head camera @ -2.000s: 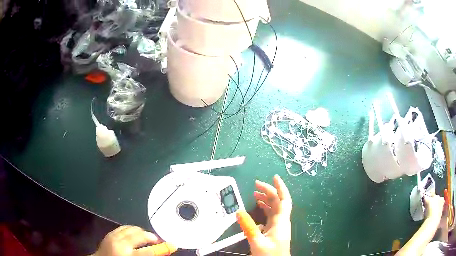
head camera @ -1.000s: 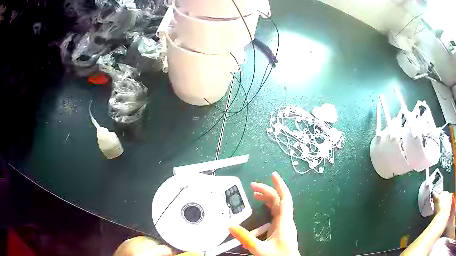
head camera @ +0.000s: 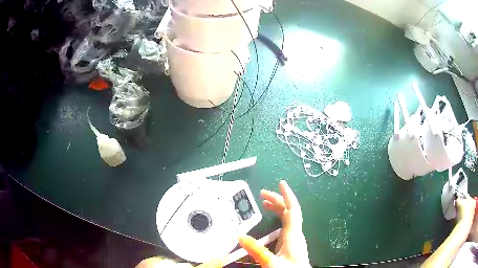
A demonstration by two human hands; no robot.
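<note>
A white camera housing [head camera: 178, 225] lies before me with its round central hole and dark rectangular window facing up. One white antenna [head camera: 225, 167] sticks out behind it, and another [head camera: 251, 248] lies at its near right side. My right hand [head camera: 285, 230] is at the housing's right with fingers spread. Its orange-covered thumb is at the housing's lower right edge; whether it touches is unclear. My left hand [head camera: 157, 263] is mostly cut off by the bottom edge. An orange-covered finger shows at the housing's near rim; its grip is hidden.
Stacked white housings [head camera: 199, 78] trail black cables behind the work. A glue bottle [head camera: 111, 152] and clear plastic wrap [head camera: 128, 107] are at left. A pile of thin white loops [head camera: 314, 138] lies mid-table. White housings [head camera: 411, 154] stand at right, beside another person's hand [head camera: 464, 209].
The housing shifted slightly right, then slightly back left in the picture, as the view also moved. My left hand has dropped further out of the picture. My right hand stays spread beside the housing.
</note>
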